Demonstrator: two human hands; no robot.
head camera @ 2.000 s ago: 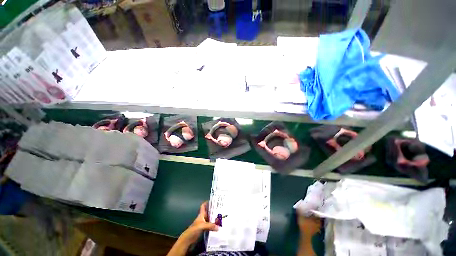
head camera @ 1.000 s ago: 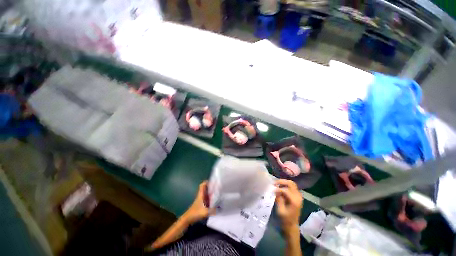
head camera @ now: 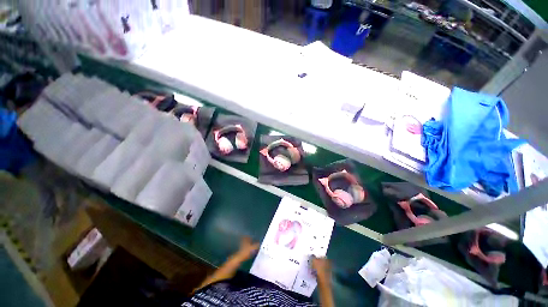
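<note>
A white retail box (head camera: 291, 240) with a pink headphone picture is in front of me at the bench edge, its printed front facing up. It looks flat or nearly flat; its depth cannot be told. My left hand (head camera: 243, 249) is blurred at the box's left edge; whether it grips is unclear. My right hand (head camera: 320, 267) is blurred too, its fingers over the lower right edge of the box. Rows of greyish-white open boxes (head camera: 120, 141) stand close together at the left.
Pink headphones (head camera: 282, 157) on dark pads lie in a line behind the box. A crumpled plastic bag (head camera: 432, 285) and small white pieces (head camera: 377, 267) lie at the right. A raised white shelf (head camera: 240, 72) holds printed boxes (head camera: 99, 27) and a blue cloth (head camera: 471, 141). A post crosses at right.
The view has swung toward the left side. The box in my hands has turned from its side and greyish surface to its pink-picture front. My right hand has moved down along its right edge.
</note>
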